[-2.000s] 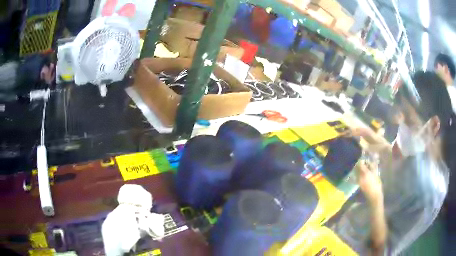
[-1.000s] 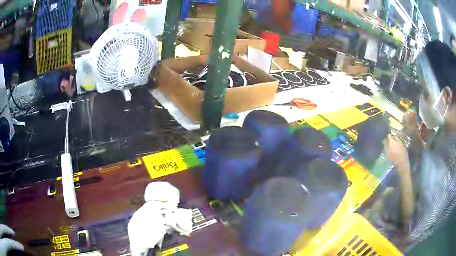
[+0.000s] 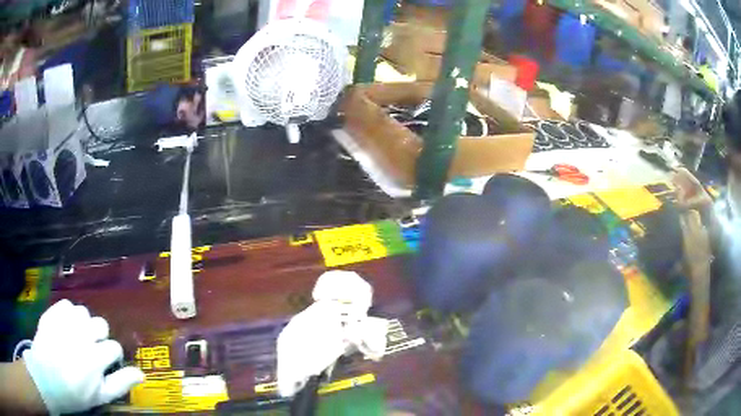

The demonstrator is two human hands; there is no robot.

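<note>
My left hand [image 3: 71,357], in a white knit glove, is over the bench at the lower left. Its fingers are slightly curled, its thumb is apart, and I see nothing in it. My right hand is out of the picture. An off-white knotted cloth bundle [image 3: 329,329] stands on the printed sheet near the front, with a dark handle below it. Several blurred navy cylindrical units [image 3: 520,325] stand grouped to its right. A slim white bar [image 3: 182,272] on a pale cord lies between my left hand and the bundle.
A yellow basket [image 3: 630,390] is at the lower right, beside a coworker [image 3: 723,284]. A green post [image 3: 449,106] rises before an open brown carton [image 3: 496,154]. Behind are a white fan [image 3: 291,77], orange-handled scissors [image 3: 569,173] and white retail boxes [image 3: 50,166].
The view has swung left, so the bench items sit further right. My gloved left hand has come in from the left edge. The white retail boxes now show at the left.
</note>
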